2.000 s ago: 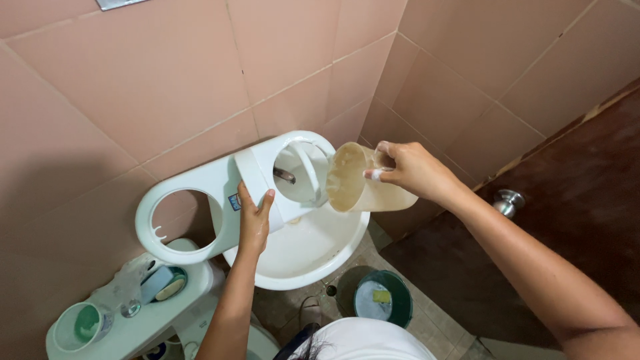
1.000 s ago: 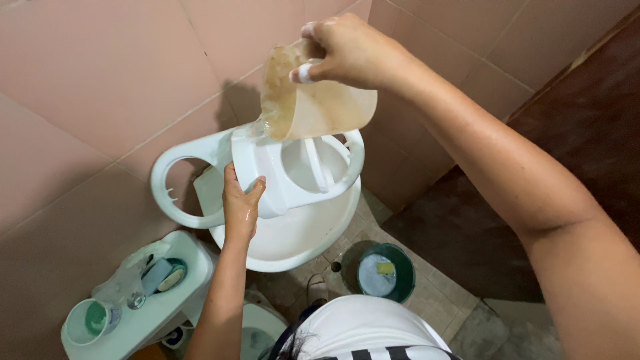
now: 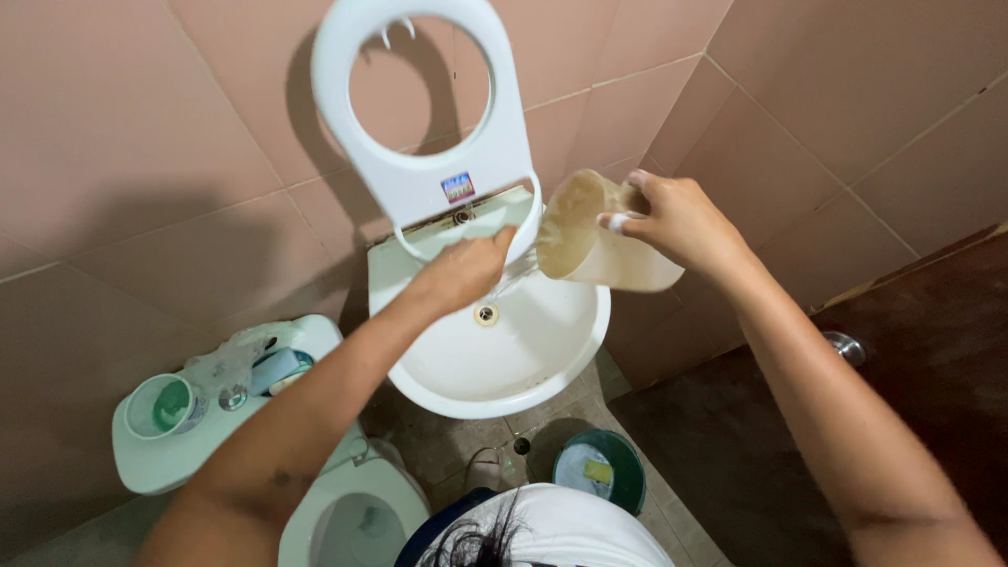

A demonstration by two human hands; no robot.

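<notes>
My left hand grips the lower end of a white plastic frame with a large round hole, held upright above the washbasin. Small hooks show at the top of the hole and a sticker sits lower down. In my right hand is a translucent, yellowed plastic dipper, tilted to the left. Water runs from its mouth beside the frame's lower end and into the basin, near the drain. The dipper's handle is mostly hidden by my fingers.
At the left, a toilet tank lid holds a plastic tub, a clear plastic bag and a soap dish. The toilet bowl is below it. On the tiled floor stands a green bucket with a sponge in suds. A brown door is at the right.
The white frame has been turned from lying sideways to upright, its large hole now at the top. The dipper has come down from above the frame to its right side.
</notes>
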